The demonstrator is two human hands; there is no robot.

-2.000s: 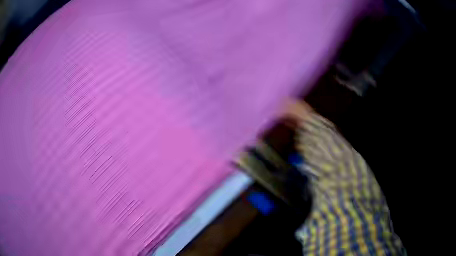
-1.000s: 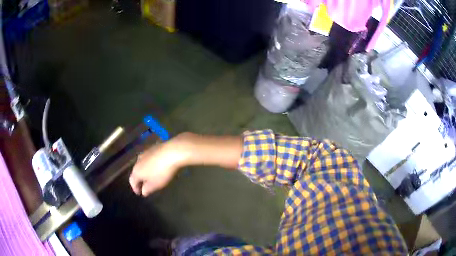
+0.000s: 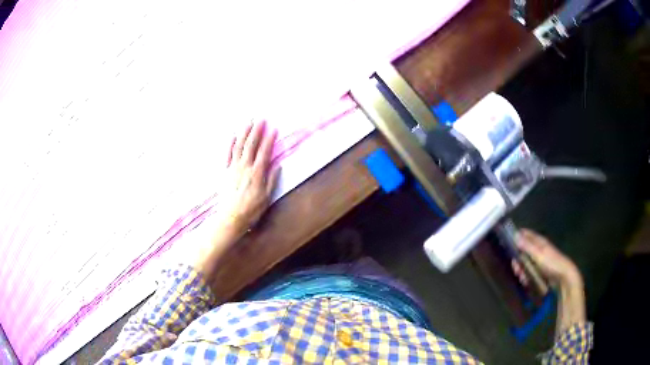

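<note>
The pink lay point(image 3: 142, 121) covers the table and looks washed out to white. My left hand point(image 3: 253, 178) lies flat on its near edge, fingers spread, holding nothing. The end cutter point(image 3: 492, 142), a white and silver motor unit with a cable, sits on the brass-coloured track point(image 3: 406, 132), outside the table edge. My right hand point(image 3: 545, 260) is closed around the cutter handle point(image 3: 526, 267) at the lower right. The track's inner end meets the fabric edge.
Pale underlay paper point(image 3: 328, 153) shows between the cloth and the brown table edge point(image 3: 313, 199). Blue patches point(image 3: 385, 171) flank the track. A metal clamp point(image 3: 550, 32) is at the upper right table edge. Dark floor lies beyond.
The view has swung back from the floor to the table. My right hand, empty one second ago, now holds the cutter handle. My left hand has come into view on the fabric.
</note>
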